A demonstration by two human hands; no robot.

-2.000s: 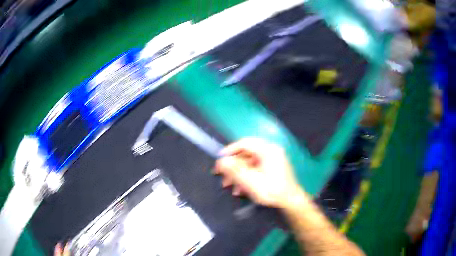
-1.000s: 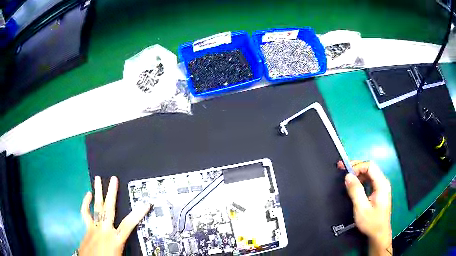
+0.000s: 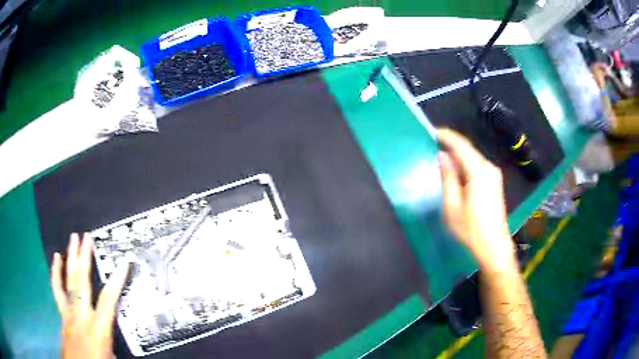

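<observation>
My right hand holds a thin silver U-shaped bracket by its long bar, over the teal bench right of the front mat. The bracket's small end piece shows at its far left; its near end is hidden by my fingers. My left hand is spread at the left edge of the device chassis, its thumb over the board's corner. The chassis lies on the black mat with its circuitry facing up and a bent heat pipe across it.
Blue bins hold dark screws and silver screws. Clear parts bags lie beside them, at left and right. On the right mat are another silver bracket and the black electric screwdriver.
The view has turned right. My right hand has carried the bracket off the front mat, towards the right-hand mat. My left hand stays at the chassis edge.
</observation>
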